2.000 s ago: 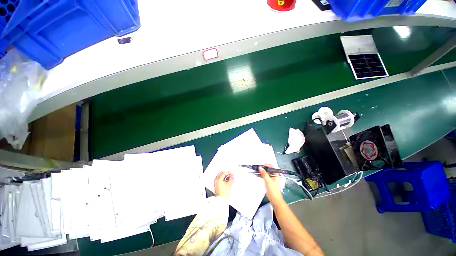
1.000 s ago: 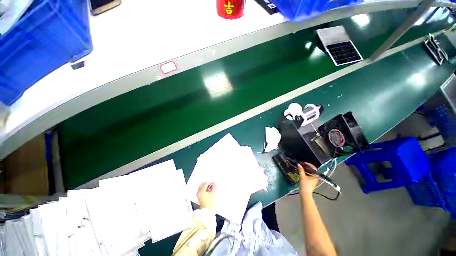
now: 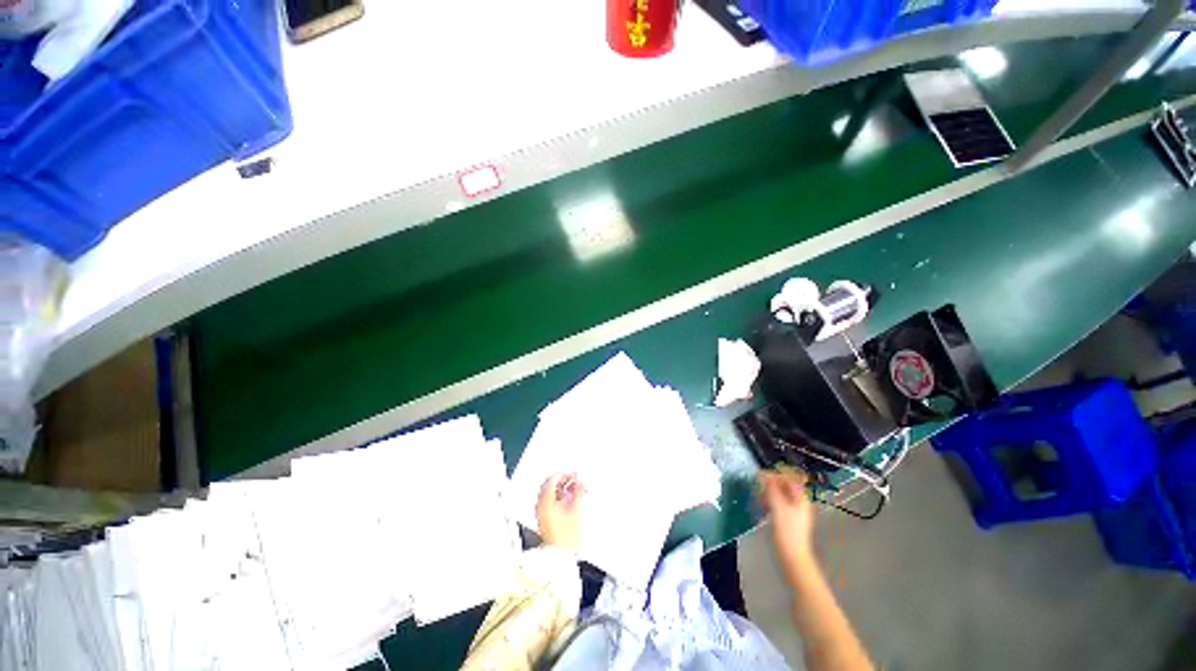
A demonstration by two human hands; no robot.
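Observation:
White panels point(image 3: 630, 439) lie backs up in a loose, overlapping pile on the green bench in front of me. My left hand point(image 3: 561, 511) rests on their near left part with curled fingers; whether it pinches anything small is hidden. My right hand point(image 3: 790, 505) is blurred at the bench's front edge, right of the pile, apart from the panels. The dark pen-like tool point(image 3: 846, 461), probably a soldering iron, lies by the black box with its cable looping over the edge. My right hand is just left of it, and its fingers are too blurred to read.
A long overlapping row of white panels point(image 3: 354, 537) lies at left. Black boxes, a fan point(image 3: 914, 372) and a wire coil point(image 3: 841, 308) stand at right. A crumpled white piece point(image 3: 737, 371) lies beside them. Blue crates and a red can point(image 3: 641, 24) are on the shelf. A blue stool point(image 3: 1049, 452) stands at right.
My right hand moved right from the panel pile with the dark tool, which now lies by the black box apart from my hand. My left hand stays on the pile. The view shifted.

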